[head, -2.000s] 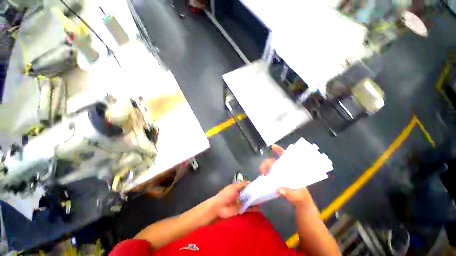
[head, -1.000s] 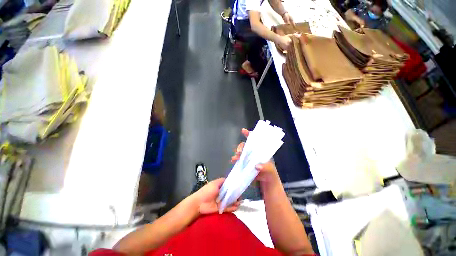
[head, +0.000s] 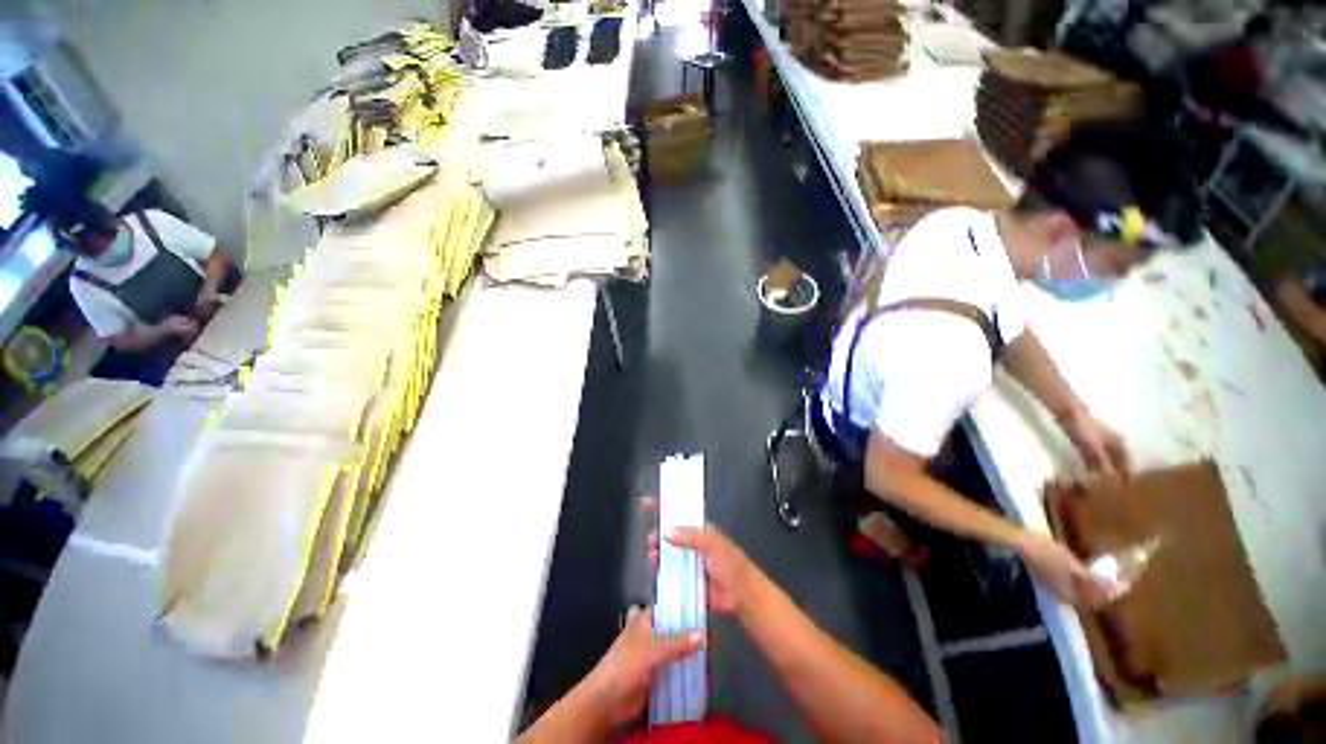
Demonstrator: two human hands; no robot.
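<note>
A bundle of long, thin, whitish-blue glue sticks (head: 679, 592) stands lengthwise in front of my body, its far ends roughly even. My left hand (head: 631, 663) grips the bundle low on its left side. My right hand (head: 716, 567) holds it higher up on the right, with the thumb lying across the top. The bundle's near end reaches down to my red shirt. The undersides of both hands are hidden.
A dark aisle floor (head: 704, 364) runs ahead. On the left, a white table (head: 451, 480) bears yellow-edged grey panels (head: 313, 422). On the right, a seated person (head: 931, 334) works on brown panels (head: 1185, 581). A white bin (head: 788, 297) stands in the aisle; another person sits far left.
The view has swung past the tables and now looks along the aisle. The bundle has turned from slanted and fanned to straight and compact, still in both hands.
</note>
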